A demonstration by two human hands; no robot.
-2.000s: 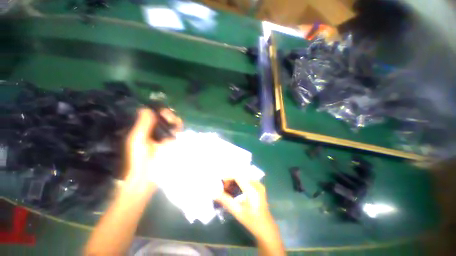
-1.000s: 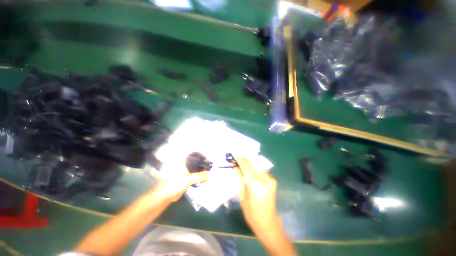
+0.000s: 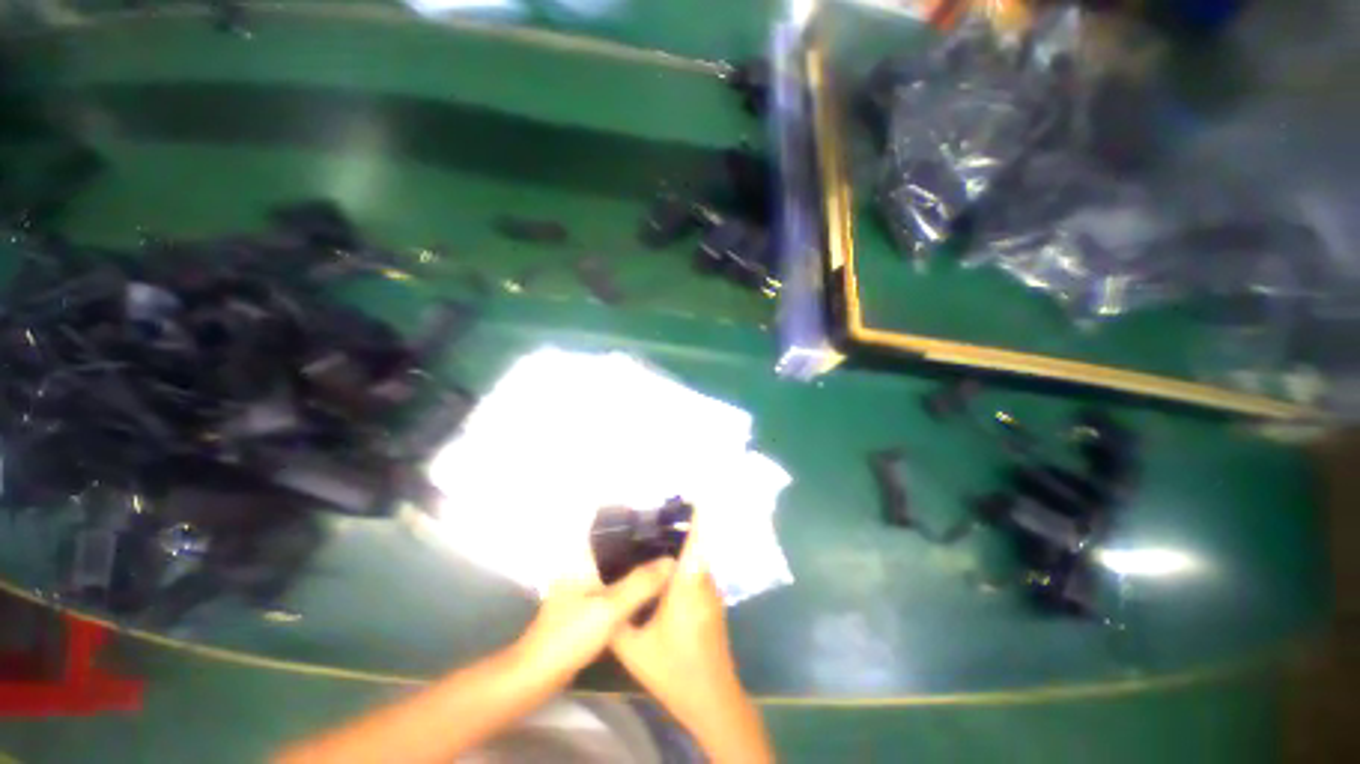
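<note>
A small black corded unit (image 3: 627, 540) is held over the lower part of the white stack. My left hand (image 3: 585, 615) grips it from the lower left, fingers closed around its base. My right hand (image 3: 680, 615) is against it from the right, fingertips at a small dark end of the unit. The two hands touch or nearly touch. The white stack (image 3: 552, 440) is glaring and fanned out, so its sheets cannot be told apart. Blur hides the exact finger positions.
A large black unit pile (image 3: 194, 388) lies at left. A yellow-edged frame (image 3: 1044, 367) surrounds shiny bagged goods (image 3: 984, 164) at upper right. A small black parts group (image 3: 1062, 515) lies at right. Scattered black pieces (image 3: 731, 246) lie beyond the stack. A red stool (image 3: 67, 672) shows at lower left.
My left hand first moved from the pile edge to over the stack with the black unit. Both hands have since come together lower down, around the unit.
</note>
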